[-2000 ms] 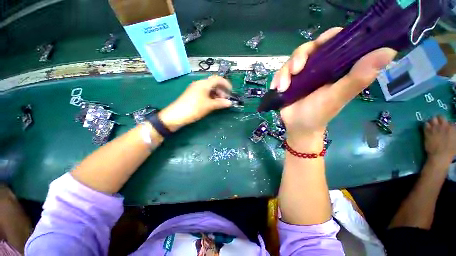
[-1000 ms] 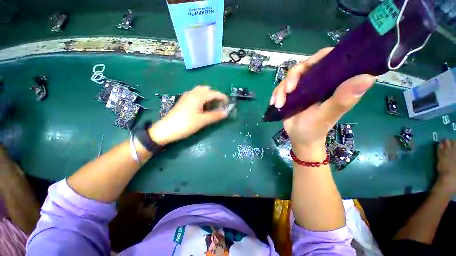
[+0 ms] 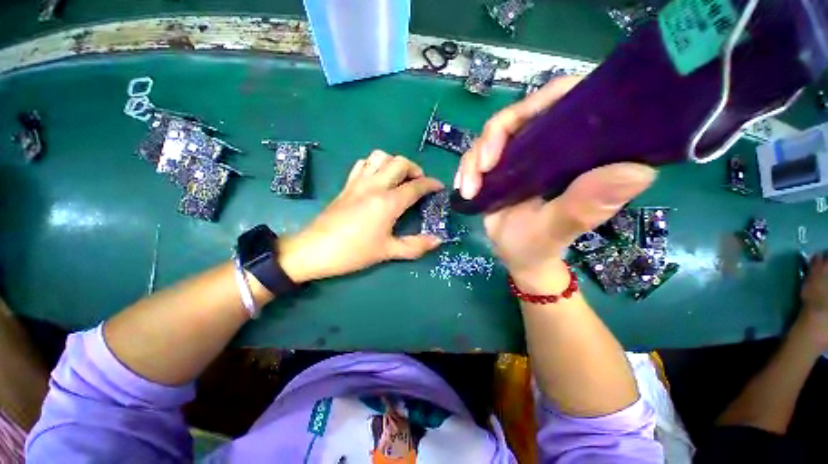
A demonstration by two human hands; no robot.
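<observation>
My left hand [image 3: 363, 213] lies on the green bench with thumb and fingers around a dark, silver-speckled circuit board module [image 3: 436, 215]. My right hand [image 3: 545, 195] is closed around a large purple electric screwdriver [image 3: 608, 109] with a green label. The screwdriver's black nose is at the module's upper right edge; whether it touches cannot be told. Small screws [image 3: 463, 265] lie scattered just below the module. Another module [image 3: 450, 135] lies above it, beside the right fingers.
A module pile [image 3: 626, 254] lies right of my right wrist. More modules [image 3: 189, 165] and one single module [image 3: 290, 169] lie at left, near white rings [image 3: 138, 98]. A blue-white box [image 3: 359, 41] stands at top, another box [image 3: 799, 163] at right. A person's hand [image 3: 817, 290] rests at the right edge.
My left hand has moved from above the bench down onto it with the module. The screwdriver's nose has come from the right to the module's edge. The camera view has shifted.
</observation>
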